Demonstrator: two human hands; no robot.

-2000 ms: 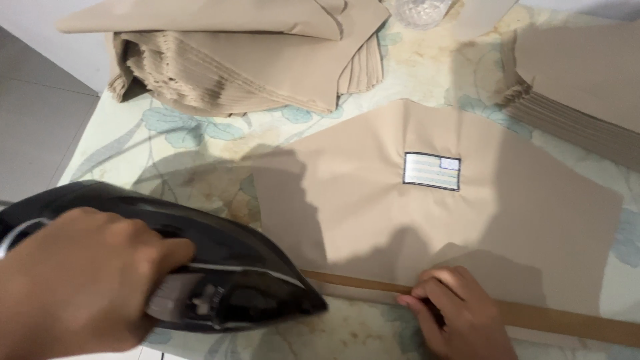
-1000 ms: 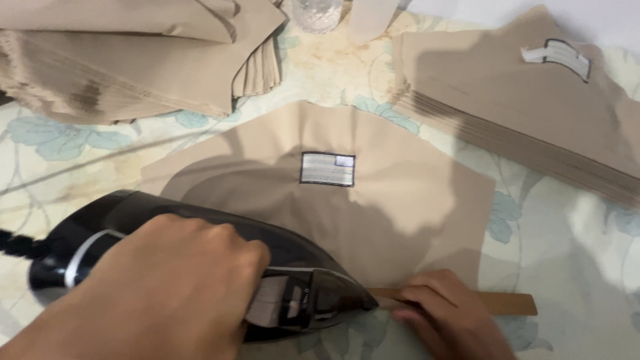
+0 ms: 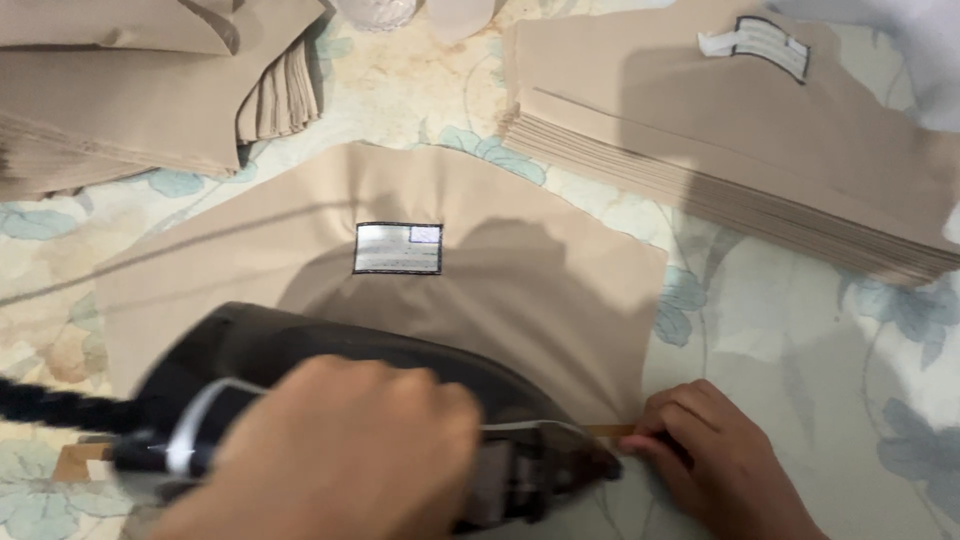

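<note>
My left hand (image 3: 352, 442) grips the handle of a black clothes iron (image 3: 420, 352), which lies over the lower edge of a beige fabric piece (image 3: 480, 187). The iron's tip points right, and its underside is hidden. A fabric label (image 3: 398, 248) with a black border sits on the piece, with small puckers around it. At the lower right corner of the piece, my right hand (image 3: 705, 450) pinches the edge between thumb and fingers, close to the iron's tip. A thin brown strip (image 3: 611, 430) shows between tip and fingers; a brown end (image 3: 71, 462) also shows left of the iron.
A pile of beige fabric pieces (image 3: 150, 97) lies at the upper left. At the upper right is a neat stack of beige pieces (image 3: 675, 135), its top one bearing a label. A clear container (image 3: 379, 11) stands at the far edge of the floral cloth (image 3: 765, 352). A twisted cord (image 3: 60, 405) leads left.
The iron in my left hand has moved right along the lower fabric edge. My right hand has moved right to the fabric's corner. The brown strip no longer sticks out past the right hand.
</note>
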